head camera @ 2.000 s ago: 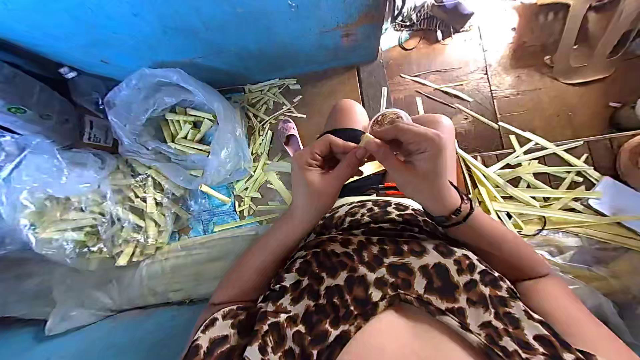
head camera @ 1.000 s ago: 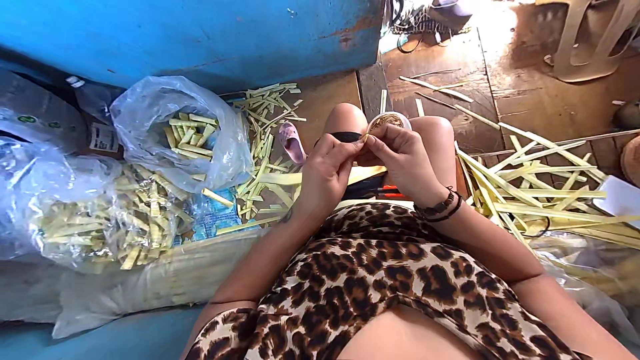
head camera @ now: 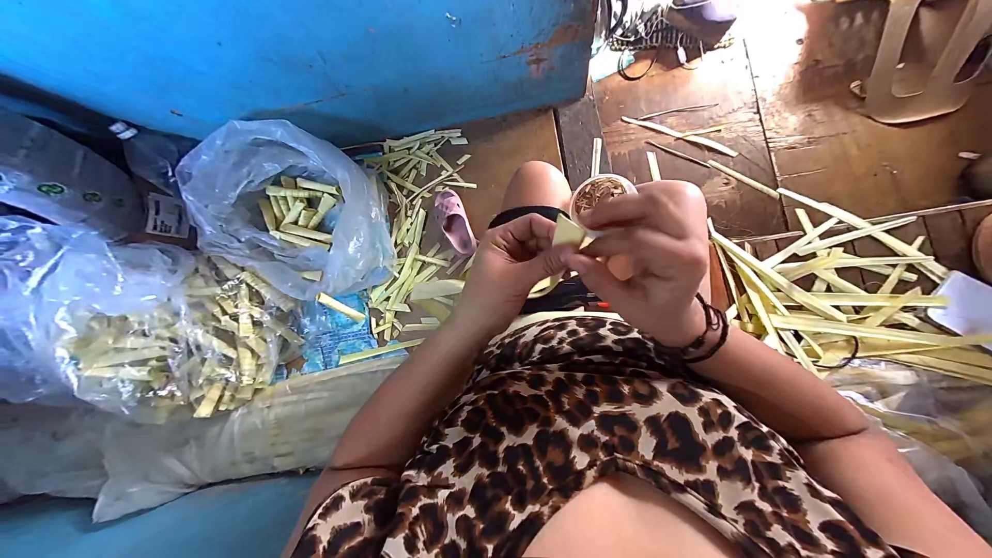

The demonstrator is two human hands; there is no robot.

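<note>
A pale yellow-green folded leaf strip (head camera: 568, 234) is pinched between the fingertips of my left hand (head camera: 518, 260), above my lap. My right hand (head camera: 649, 252) meets it from the other side, thumb and fingers at the strip's right edge. Just beyond my right fingers, a round white tub (head camera: 601, 191) holds many thin brown slivers; my fingers cover part of its rim. More pale strip material shows beneath my hands, partly hidden. A dark item with a red part lies on my lap under my hands.
Left stand an open plastic bag (head camera: 353, 225) with short folded strips and another filled clear bag (head camera: 186, 333). Cut pieces (head camera: 411, 232) and a pink shoe (head camera: 455, 222) lie on the floor. Long strips (head camera: 821, 287) spread at right, below a plastic chair (head camera: 891, 85). A blue panel (head camera: 310, 62) stands ahead.
My right hand has shifted slightly over the tub's near edge. The folded strip between my fingers now shows more plainly. Both hands stay close together.
</note>
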